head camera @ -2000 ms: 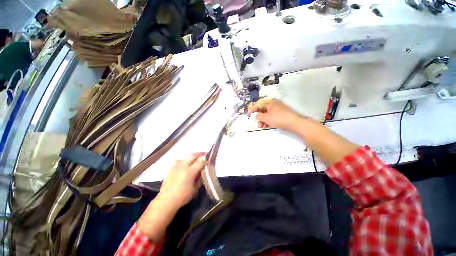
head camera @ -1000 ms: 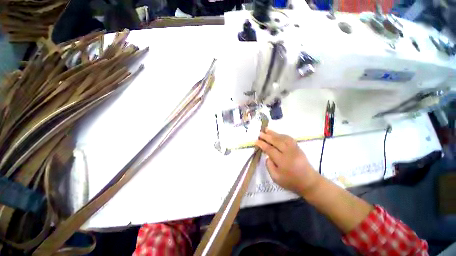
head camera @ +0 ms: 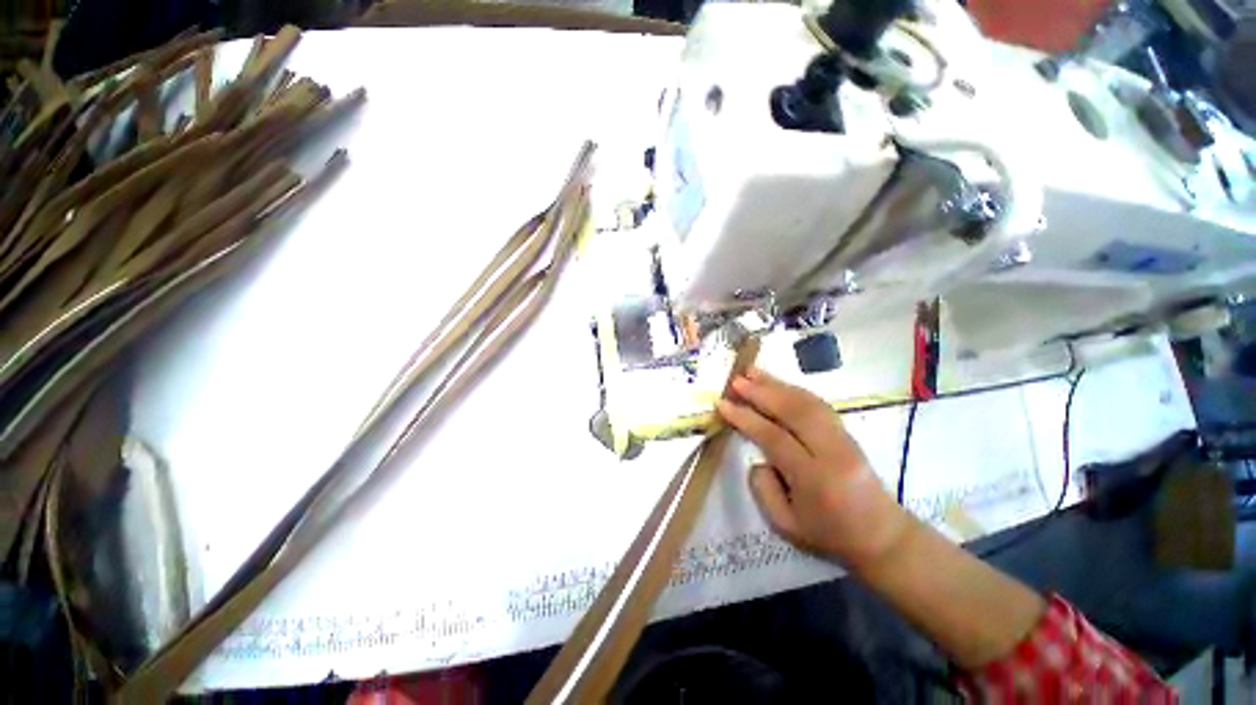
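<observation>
A long brown strap [head camera: 646, 558] with a white line along it runs from the machine's needle area down past the table's front edge. My right hand [head camera: 806, 461] holds its upper end with thumb and fingers, just below the presser foot [head camera: 748, 328]. The tip of the strap reaches up to the foot. The needle itself cannot be made out. My left hand is not in view; only a blurred bit of red checked sleeve shows at the bottom edge.
The white sewing machine head [head camera: 799, 179] overhangs the work. Loose straps [head camera: 448, 331] lie left of it, and a thick strap bundle [head camera: 152, 227] lies at far left. Red-and-black snips [head camera: 924, 353] rest on the bed at right, with a black cord. A printed ruler scale [head camera: 372, 620] runs along the front edge.
The view has moved closer to the machine head. My left hand, on the strap two seconds ago, has left the view. My right hand still holds the strap just below the foot.
</observation>
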